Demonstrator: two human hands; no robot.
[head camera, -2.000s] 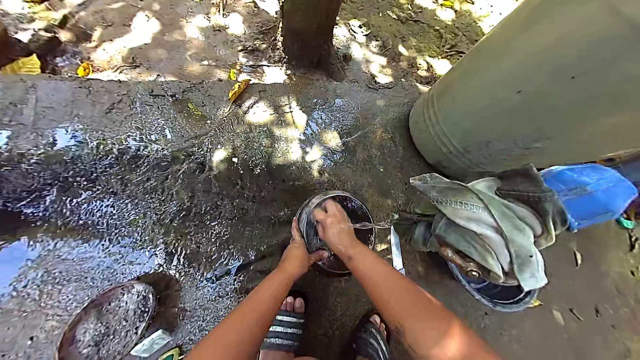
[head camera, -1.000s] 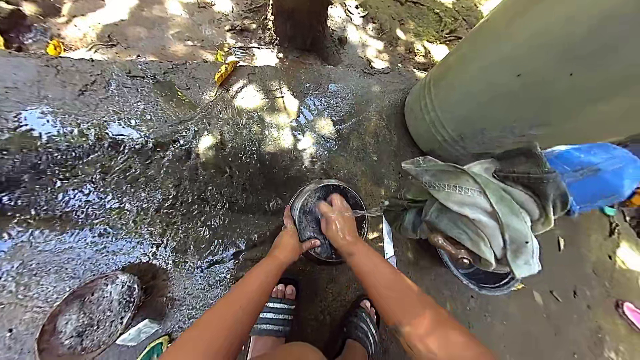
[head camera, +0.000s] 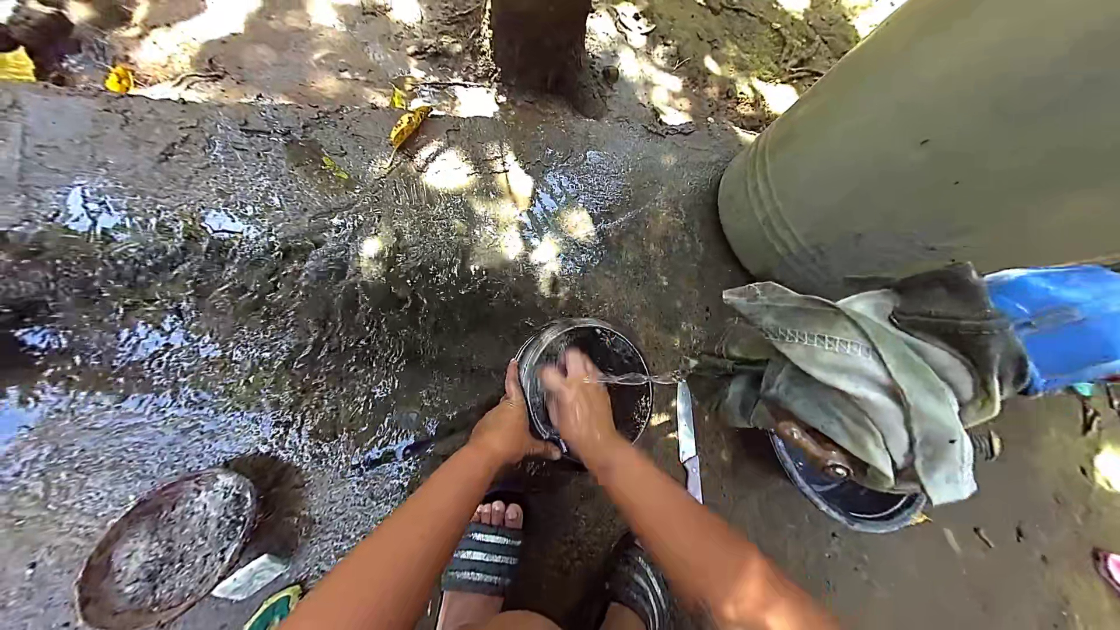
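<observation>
My left hand (head camera: 514, 426) grips the left rim of a round dark pot or bowl (head camera: 632, 359) in front of my feet. Inside it my right hand (head camera: 577, 398), blurred, presses on the inner left side; whether it holds a scrubber cannot be told. A thin stream of water (head camera: 643, 379) runs from the right, by the cloth, into the vessel. Just right of the vessel a knife (head camera: 688, 437) lies on the wet ground, blade away from me.
Wet clothing (head camera: 840, 350) is heaped over a dark basin (head camera: 849, 499) at right, beside a blue item (head camera: 1059, 319) and a large greenish drum (head camera: 910, 157). At lower left lie a round dirty lid or pan (head camera: 171, 547) and a whitish block (head camera: 251, 577). A post (head camera: 541, 44) stands ahead.
My right hand has shifted within the vessel, while my left hand stays at its left rim. The dark lump seen under my hands a second ago is not distinguishable now.
</observation>
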